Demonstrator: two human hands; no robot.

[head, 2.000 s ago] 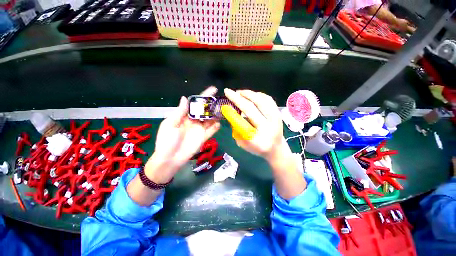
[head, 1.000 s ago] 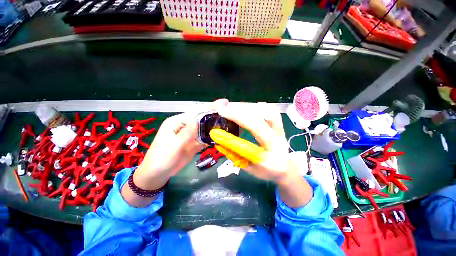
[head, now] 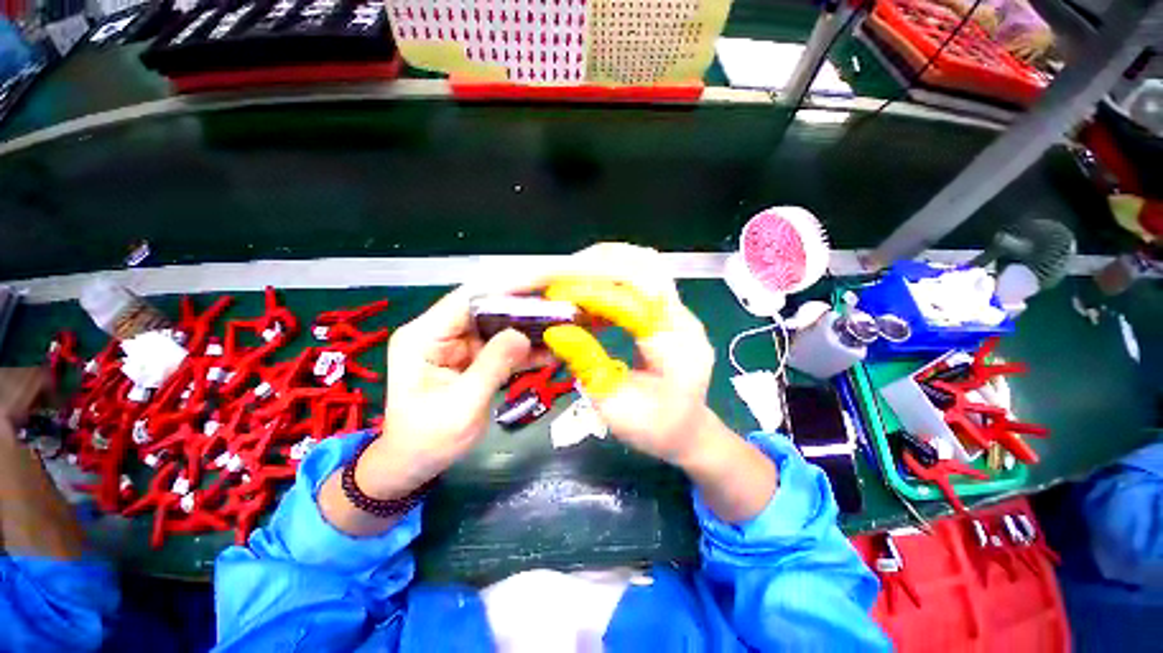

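A small dark smartwatch unit (head: 523,318) is held level between both hands above the bench, its edge turned towards me. My left hand (head: 440,376) grips its left end with thumb and fingers. My right hand (head: 644,351), with yellow finger cots on its fingertips, pinches its right end. Below the hands, a red spring clamp (head: 533,396) with a dark unit lies on the bench beside a crumpled white wipe (head: 578,424). The fingers hide part of the smartwatch unit.
Many red clamps (head: 230,415) are piled at left, by a white-capped bottle (head: 115,306). Another person's arm (head: 38,498) reaches in at far left. At right are a pink fan (head: 775,253), dispensing bottle (head: 823,342), smartphone (head: 823,427), blue box (head: 912,334), green basket (head: 950,490) and red tray (head: 976,600).
The smartwatch unit has turned from its open, lit inside to edge-on, and my right fingers now pinch its end. Another person's arm has appeared at far left. The smartphone screen has gone dark.
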